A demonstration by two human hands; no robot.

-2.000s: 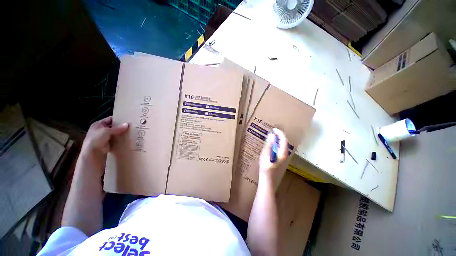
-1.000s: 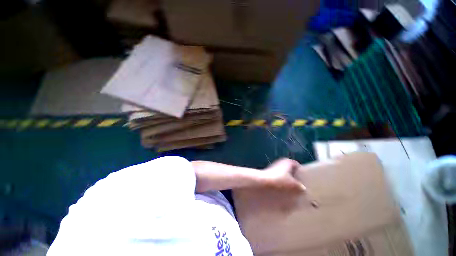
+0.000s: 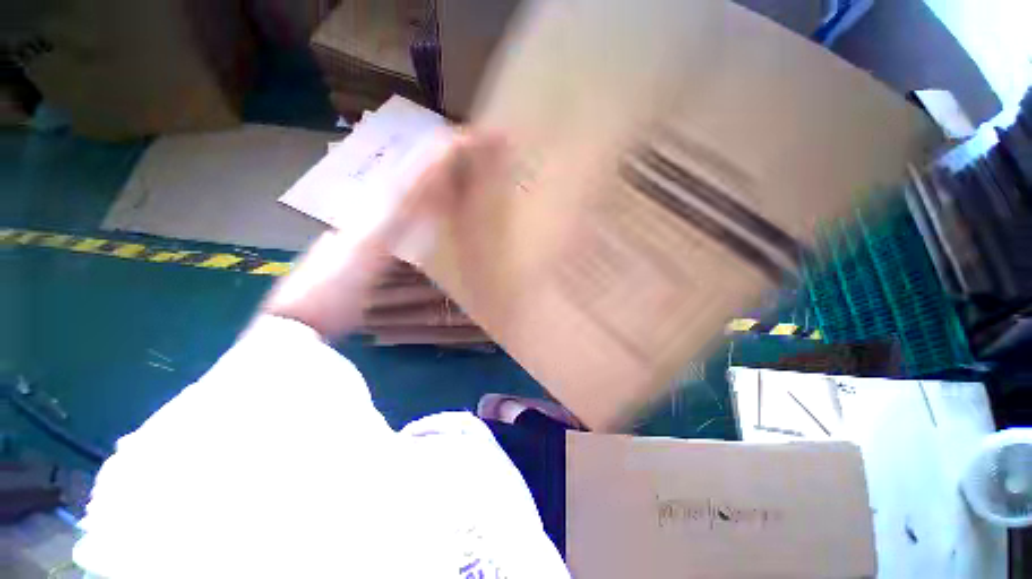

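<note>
My left hand (image 3: 447, 187), blurred by motion, is shut on the edge of a flat carton (image 3: 566, 226). The carton is raised and tilted in front of me, its dark printed bars and small text facing me. Behind the hand, a pile of flat cartons (image 3: 362, 170) stands on the floor, partly hidden by the hand, arm and raised carton. Another flat carton (image 3: 634, 486) lies at my lap and the table edge, with a row of dark marks on it. My right hand is not in view.
A white-topped table (image 3: 951, 418) with thin dark strips is at the lower right, with a white fan (image 3: 1007, 477) on it. A green crate (image 3: 877, 294) stands beyond. Yellow-black tape (image 3: 147, 253) crosses the green floor. A flat brown sheet (image 3: 215, 181) lies at the left.
My left hand has moved up and left from the cartons on my lap and now holds a raised carton near the floor pile. The view has shifted slightly.
</note>
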